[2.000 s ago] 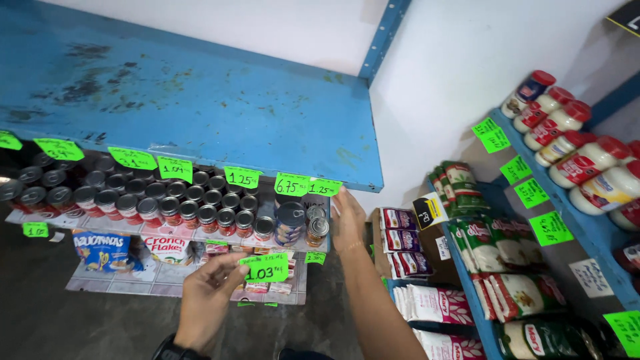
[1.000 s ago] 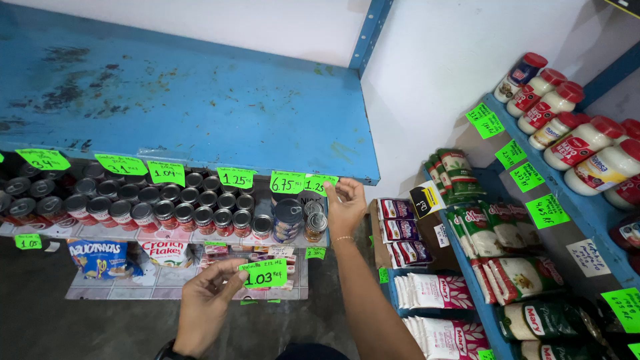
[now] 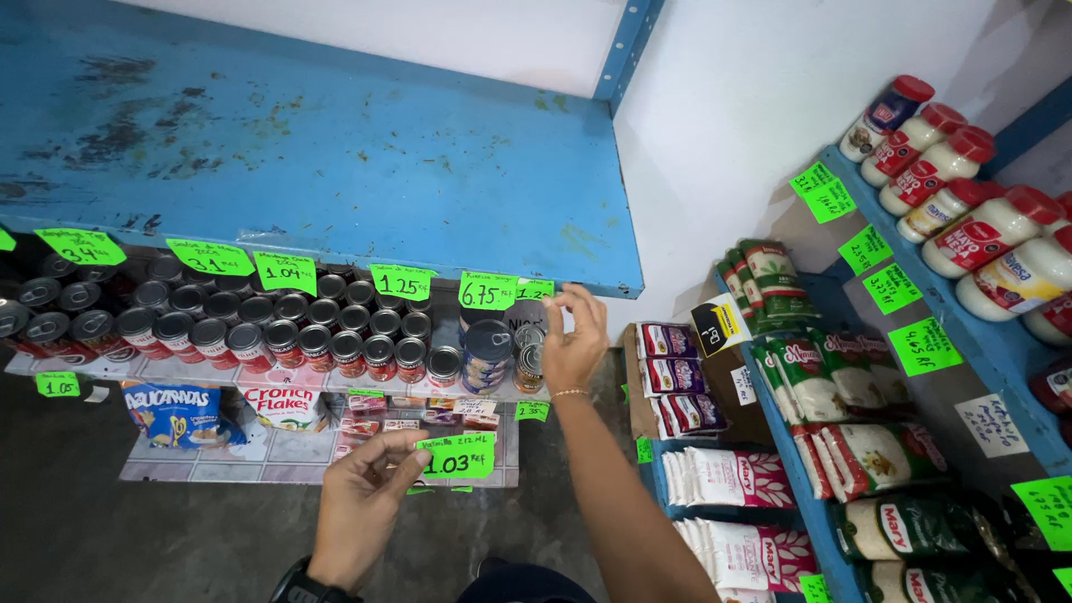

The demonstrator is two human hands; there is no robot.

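Note:
My left hand point(image 3: 373, 490), with a black watch at the wrist, pinches a green handwritten price tag point(image 3: 459, 457) by its left edge, below the shelf. My right hand point(image 3: 576, 339) is raised at the right end of the front edge of the blue metal shelf point(image 3: 377, 167). Its thumb and forefinger are curled at the right edge of a small green tag point(image 3: 533, 291) on that edge; whether they grip it I cannot tell. Just left of it hangs a larger green tag point(image 3: 488, 291). Jars and cans point(image 3: 488, 356) stand on the shelf underneath.
Bags of cereal point(image 3: 280, 406) and small boxes lie on the lowest shelf. At the right, another blue shelf unit point(image 3: 946, 293) holds mayonnaise jars point(image 3: 976, 234), with bagged goods point(image 3: 879, 456) below. A cardboard box point(image 3: 641, 368) of packets stands between the units, near the white wall.
My right fingers have moved slightly about the small tag at the shelf's right end. My left hand keeps hold of its green tag throughout.

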